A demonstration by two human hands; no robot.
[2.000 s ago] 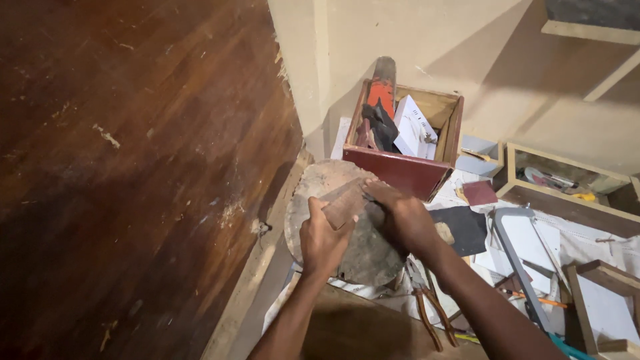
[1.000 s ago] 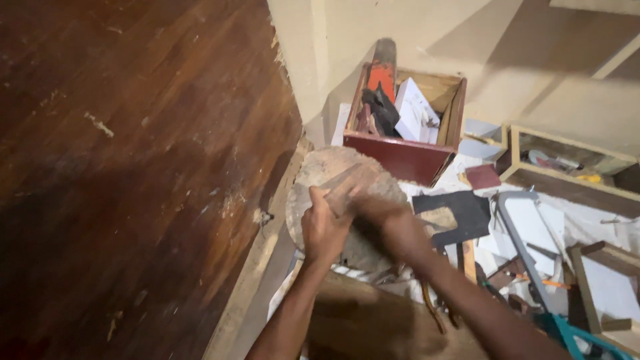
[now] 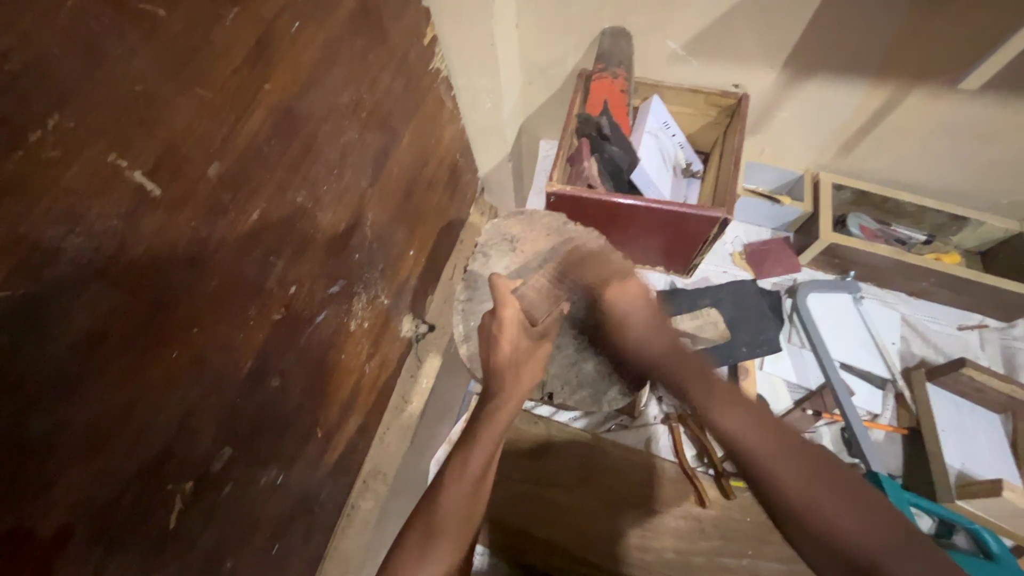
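My left hand (image 3: 518, 340) grips a small brown block (image 3: 544, 296), probably wood or leather, over a round, rough-edged slab (image 3: 512, 240) that looks like a worn wooden block. Motion blurs my right hand (image 3: 612, 296), which is at the right end of the brown piece. A thin flat strip seems to lie along the piece near its fingers, but what it is and whether the right hand grips it cannot be made out. Below and to the right of the slab lie pliers with brown handles (image 3: 690, 460), their jaws partly hidden.
A dark red box (image 3: 640, 232) holding an orange-and-black tool and a white carton stands behind the slab. To the right are a black sheet with a cutout (image 3: 756, 324), a hacksaw (image 3: 832, 368), a wooden tray (image 3: 920, 280) and an open frame (image 3: 932, 432). A brown wooden panel (image 3: 200, 280) rises at left.
My right hand has shifted about over the brown piece and is blurred in the two latest frames. My left hand keeps its hold on the piece. The view has shifted slightly.
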